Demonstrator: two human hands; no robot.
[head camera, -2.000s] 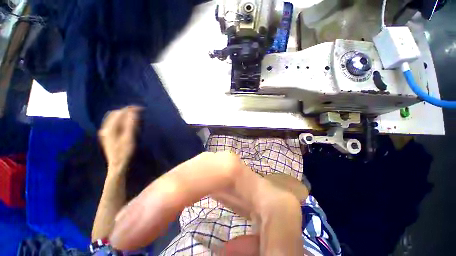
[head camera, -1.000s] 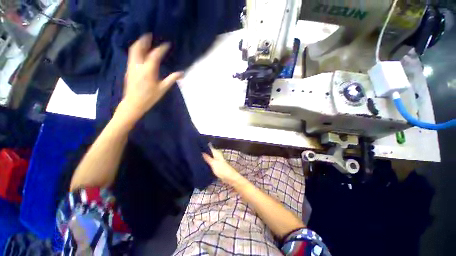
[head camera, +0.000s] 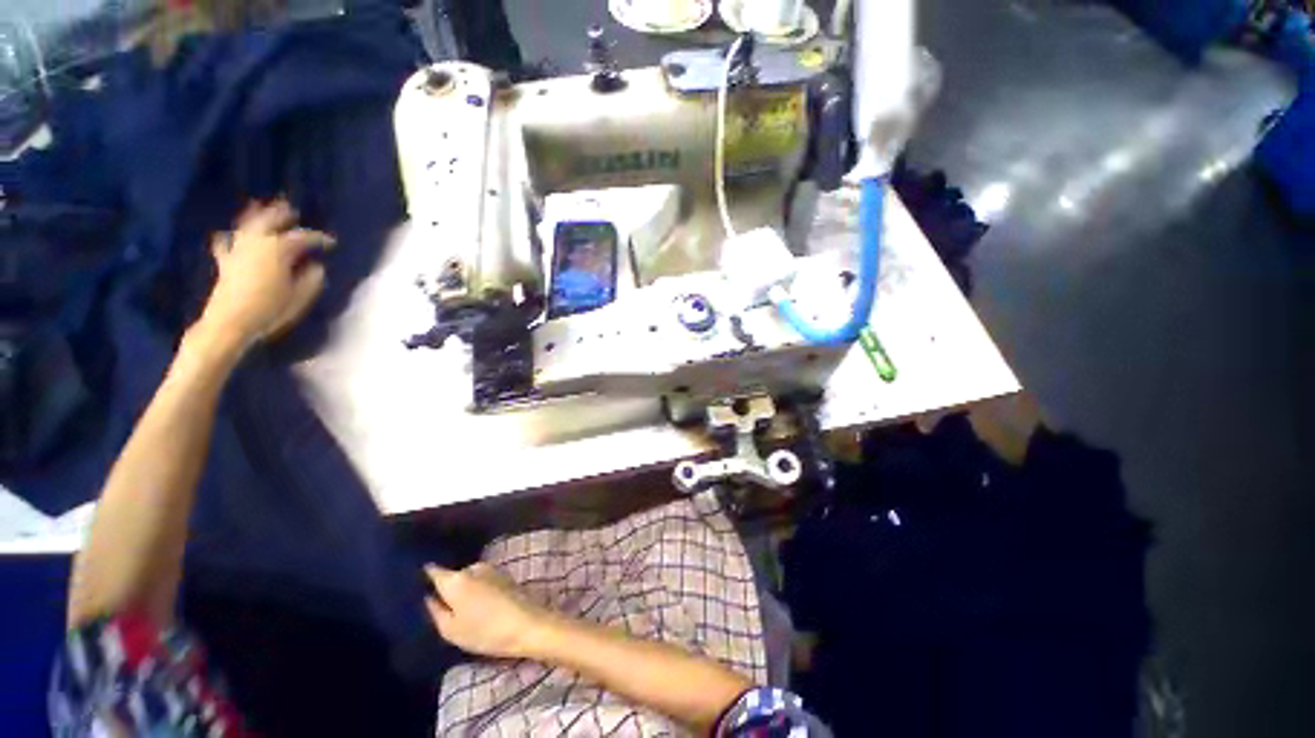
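A long navy garment (head camera: 310, 476) hangs from the large navy heap (head camera: 289, 130) at the left, over the table's left part and down beside my lap. My left hand (head camera: 268, 274) lies over the navy cloth with its fingers spread and bent; whether it grips cloth is unclear. My right hand (head camera: 476, 608) is at the garment's lower right edge over my lap, fingertips closed on that edge. The cream-white sewing machine (head camera: 606, 353) stands right of the cloth. No cloth shows at its dark needle area (head camera: 502, 346).
A phone (head camera: 583, 268) with a lit screen leans behind the lower arm. A blue gooseneck (head camera: 871, 260), a green object (head camera: 877, 355) and a metal linkage (head camera: 738, 459) are at the right. A dark garment pile (head camera: 981, 577) is low right. White thread cones (head camera: 661, 12) stand behind.
The view has shifted, so the machine sits further left and shows more fully. My left hand still lies over the cloth, my right hand still at the garment's edge.
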